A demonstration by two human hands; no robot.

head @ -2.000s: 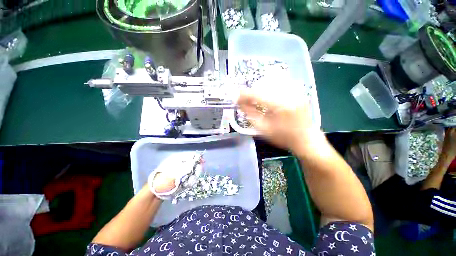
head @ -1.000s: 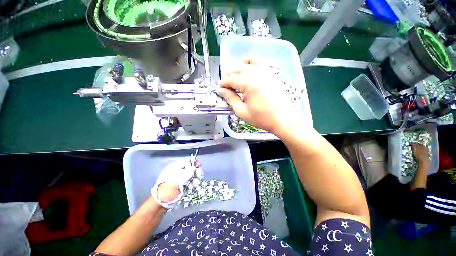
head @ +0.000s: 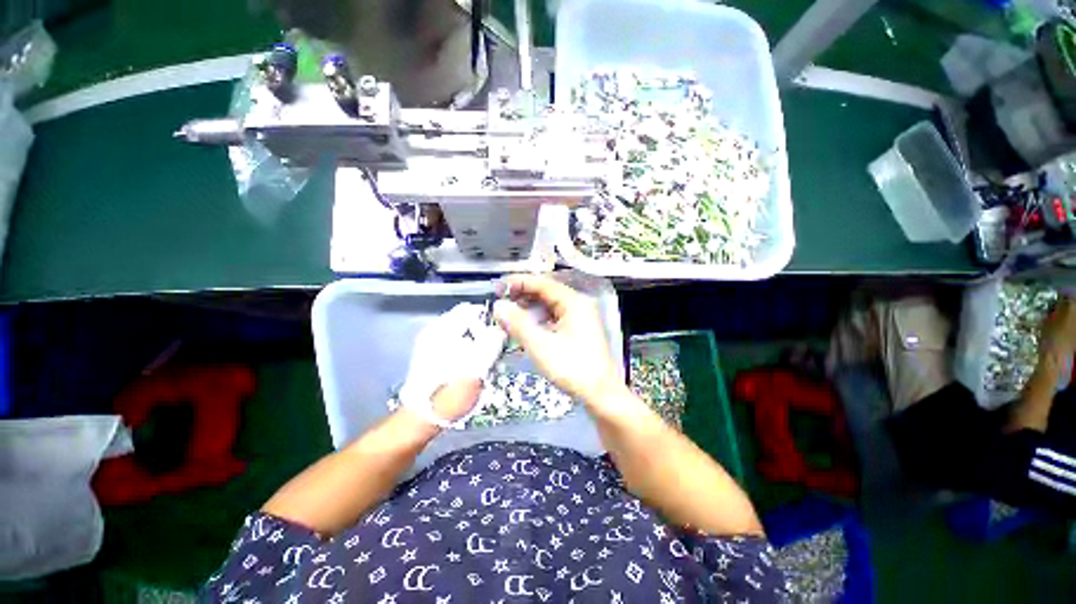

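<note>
My left hand (head: 454,360), in a white glove, is over the lap tray (head: 354,336) with small dark and silvery workpieces (head: 471,335) in its fingers. My right hand (head: 557,330) is bare. Its thumb and forefinger meet at a small workpiece beside the left fingertips; the piece is mostly hidden. More workpieces (head: 525,396) lie in the lap tray below the hands. The pneumatic assembly head (head: 389,136) stands behind the tray, with neither hand on it.
A bench bin (head: 773,177) of white and green pieces stands right of the machine. A side bin (head: 656,378) is right of the lap tray. An empty clear box (head: 926,189) is farther right. Another person's arm (head: 1044,383) reaches a tub at the right edge. Red stools stand below.
My right hand has left the machine's right end and come down over the lap tray to meet my left hand. My left hand has risen slightly. The view has shifted.
</note>
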